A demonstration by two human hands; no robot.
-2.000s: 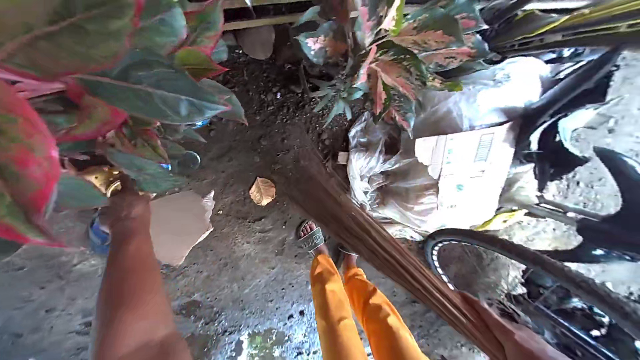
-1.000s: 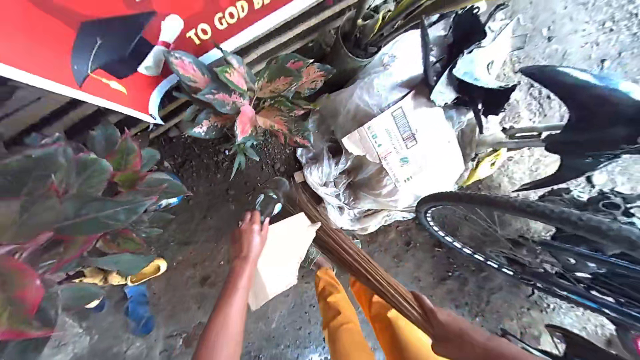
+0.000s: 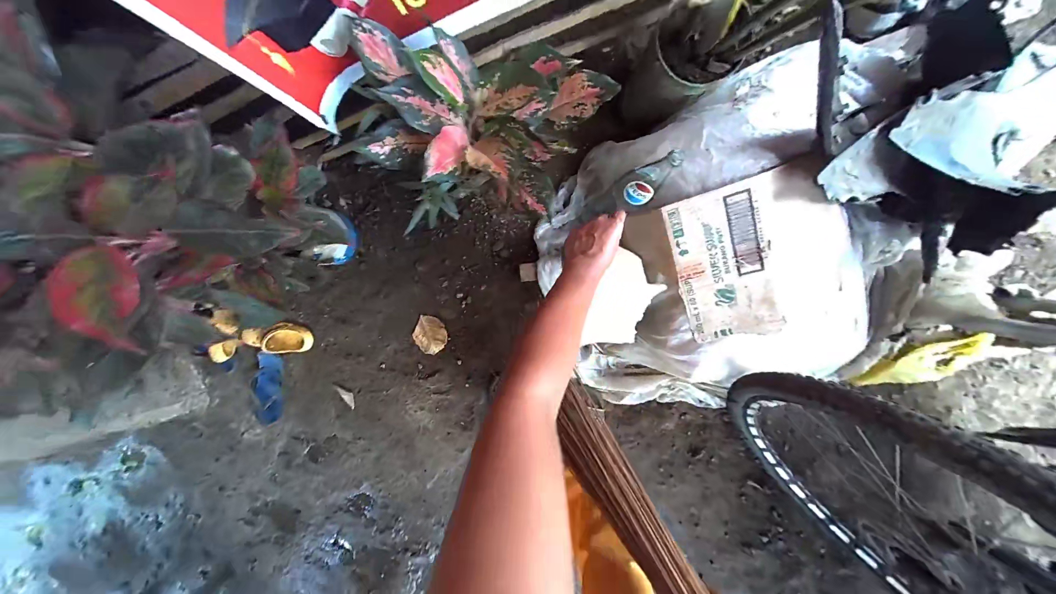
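My left hand (image 3: 592,243) is stretched out over the plastic-wrapped pile, shut on a clear glass Pepsi bottle (image 3: 640,191) and a torn piece of pale cardboard (image 3: 623,301). The bottle's neck points to the upper right, and the cardboard hangs beneath my fingers. Below my forearm a stick broom (image 3: 623,495) slants down to the bottom edge, partly hidden by the arm. My right hand is out of view. A printed cardboard sheet (image 3: 726,256) lies on the plastic sacking (image 3: 792,107), to the right of my left hand.
Potted plants with pink leaves (image 3: 470,107) stand by a slatted edge. Yellow clogs (image 3: 287,338), a blue item (image 3: 267,388) and a dry leaf (image 3: 430,334) lie on the dirt floor (image 3: 396,437). A bicycle wheel (image 3: 755,437) is at lower right, a red banner (image 3: 289,82) at top.
My left hand has moved right with the bottle and torn cardboard, from the floor to over the plastic pile. My right hand, seen on the broom earlier, has left the view.
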